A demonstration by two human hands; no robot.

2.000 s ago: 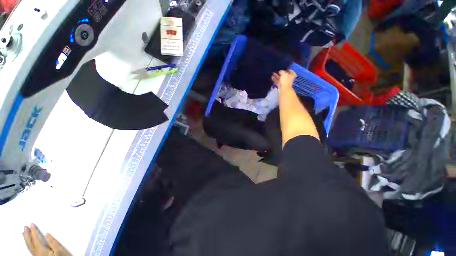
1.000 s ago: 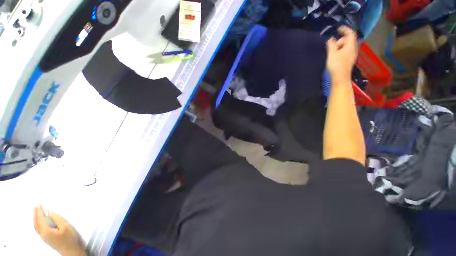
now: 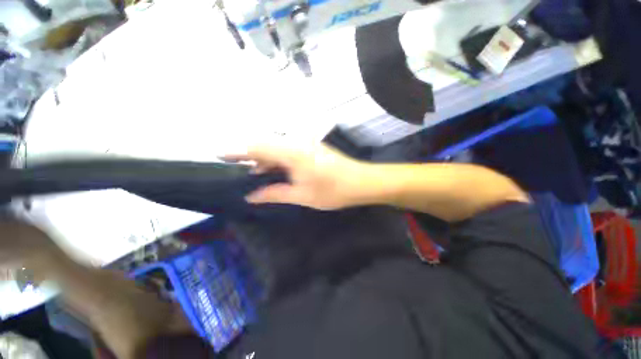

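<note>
A long dark cloth panel (image 3: 154,179) stretches across the white table, from the left picture edge to my right hand. My right hand (image 3: 292,179) has its thumb and fingers around the cloth's right part, above the table's front edge. My left hand (image 3: 21,242) is heavily blurred at the left edge, just below the cloth; its fingers and grip cannot be made out. The white sewing machine (image 3: 351,14) with "JACK" lettering stands at the top, partly cut off. The curved black piece (image 3: 393,73) lies flat on the table to the right of the machine's needle area.
Pens (image 3: 460,70) and a white printed card (image 3: 500,49) on a dark item lie at the table's right. A blue basket (image 3: 211,294) is below the table's left part. Another blue basket (image 3: 580,245) with dark cloth is at the right, beside a red basket (image 3: 622,263).
The view has swung left. My right hand has moved from the right-hand basket area to the table and now holds dark cloth. My left hand has moved to the left picture edge.
</note>
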